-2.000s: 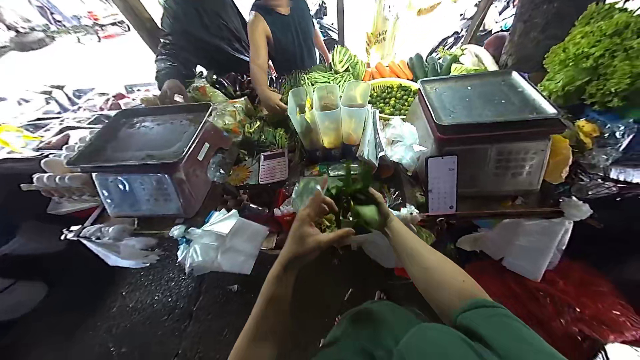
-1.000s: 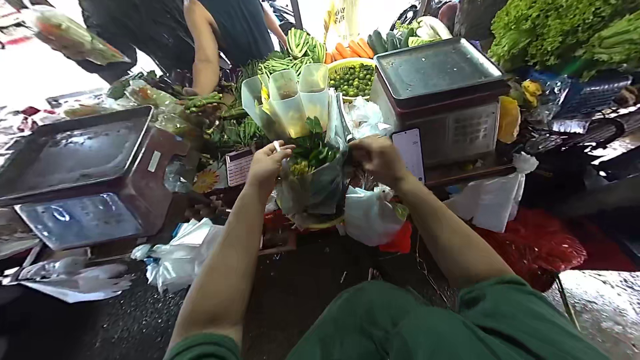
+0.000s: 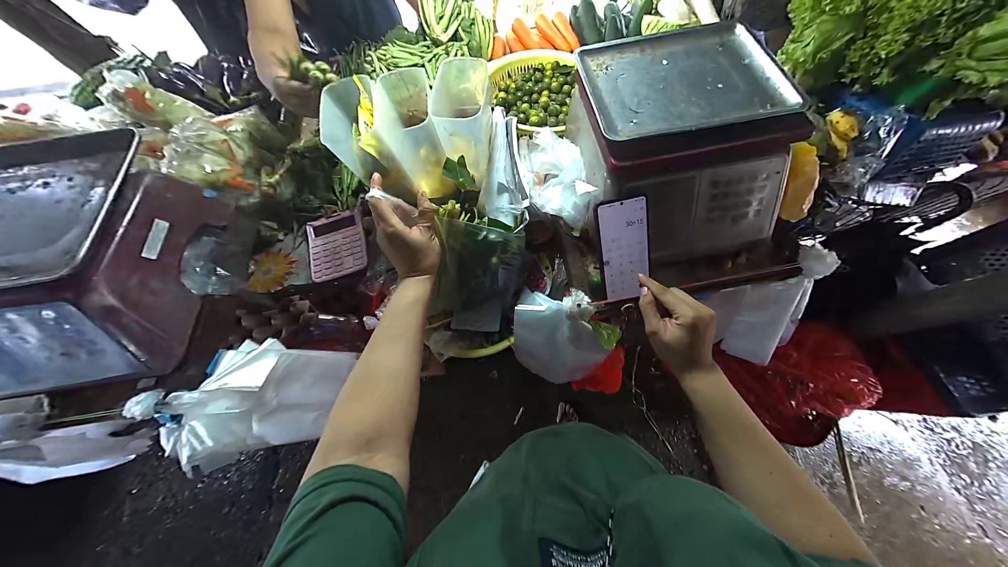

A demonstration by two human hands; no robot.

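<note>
My left hand [image 3: 408,236] has its fingers at the rim of a clear plastic bag [image 3: 479,272] of leafy greens, a wisp of thin plastic between thumb and fingertips. With its index finger, my right hand [image 3: 673,319] touches the lower right edge of a smartphone [image 3: 624,248], which leans upright against the right scale and shows a calculator screen. Behind the bag stand several translucent plastic containers [image 3: 405,118], some with yellow things inside. A pink calculator [image 3: 337,246] lies left of my left hand. Below the phone hangs a bundle of whitish plastic bags [image 3: 555,335].
One weighing scale [image 3: 693,87] stands at right, another [image 3: 169,228] at left. Behind are a yellow basket of small green citrus fruits [image 3: 535,94], carrots [image 3: 543,33] and long beans. Another person's hand [image 3: 298,87] holds small green produce. Plastic bags [image 3: 260,390] hang along the stall's front edge.
My right hand has left the bag of greens and moved right to the phone. My left hand has stayed by the bag. The other person's hand now shows green produce in it.
</note>
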